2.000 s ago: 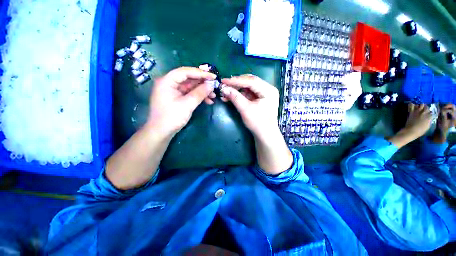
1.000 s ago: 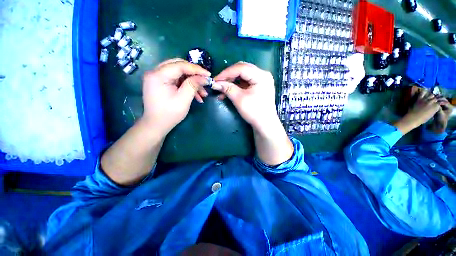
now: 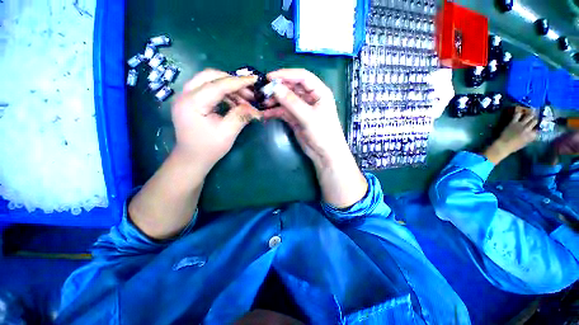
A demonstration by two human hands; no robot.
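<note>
A small dark and white part (image 3: 269, 88) is between both hands, over the green bench. My right hand (image 3: 306, 109) pinches its white side with thumb and fingers. My left hand (image 3: 208, 119) is at its dark side; the forefinger reaches it, the thumb is lower and apart, and whether it grips is unclear. A black unit with a white patch (image 3: 245, 72) shows just beyond my left fingers, mostly hidden. Small silver-white cylinders (image 3: 155, 66) lie in a loose pile to the left.
Large blue bin (image 3: 112, 114) of translucent parts at left. Blue bin of white parts (image 3: 327, 25), clear parts tray (image 3: 392, 89), red bin (image 3: 466, 32) and white cloth (image 3: 442, 92) to the right. Black units (image 3: 477, 103) and another worker's hand (image 3: 517, 130) lie farther right.
The small part between my hands now shows a larger dark area. My left thumb and forefinger have parted. The black unit beyond is more hidden. The view has shifted slightly.
</note>
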